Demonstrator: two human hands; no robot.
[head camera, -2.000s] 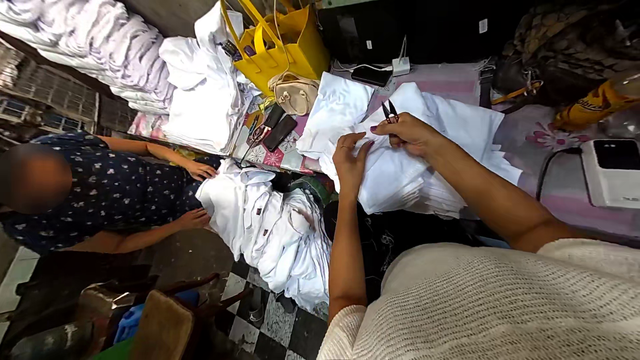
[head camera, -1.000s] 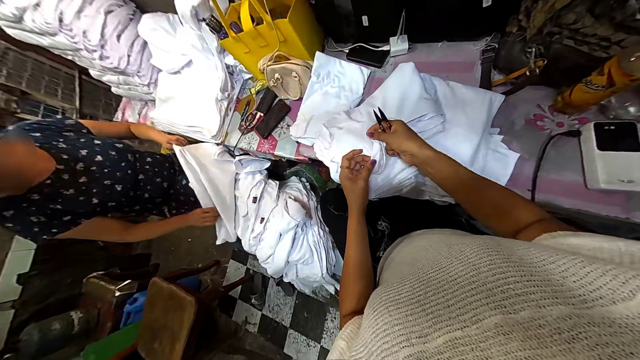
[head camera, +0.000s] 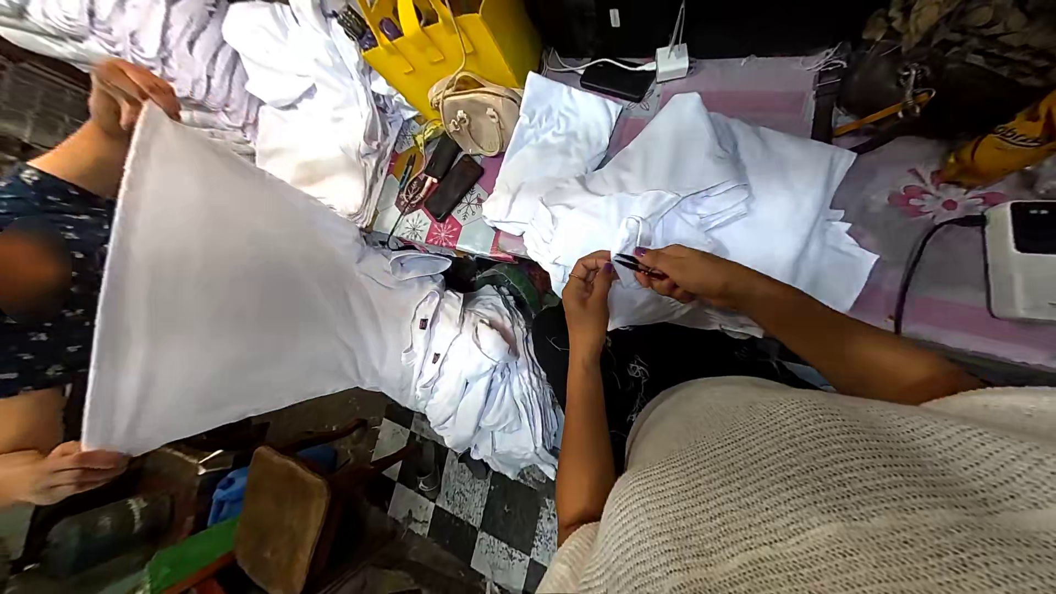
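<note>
White cloth garments (head camera: 784, 206) lie heaped on the table in front of me. My left hand (head camera: 590, 285) pinches a small edge of the white cloth between thumb and fingers. Thread snips (head camera: 631, 264) with dark blades are held in my right hand (head camera: 681, 276), their tips pointing left, close to my left fingertips. Whether the blades touch the cloth or a thread is too small to tell. At the left, a co-worker's two hands (head camera: 78, 470) stretch out a white garment (head camera: 223, 289) by its edge, over a pile of folded white shirts (head camera: 487, 371).
Beyond the garments stand a yellow bag (head camera: 495, 41), a small beige bag (head camera: 478, 115), phones (head camera: 454, 188) and a white charger (head camera: 671, 63). A white device (head camera: 1019, 264) with a black cable sits at the right. A wooden chair (head camera: 280, 520) is at the lower left, on a checkered floor.
The snips have come down to my left fingertips; before, their tips pointed up and away. The co-worker has raised and spread the white garment, which lay lower on the pile.
</note>
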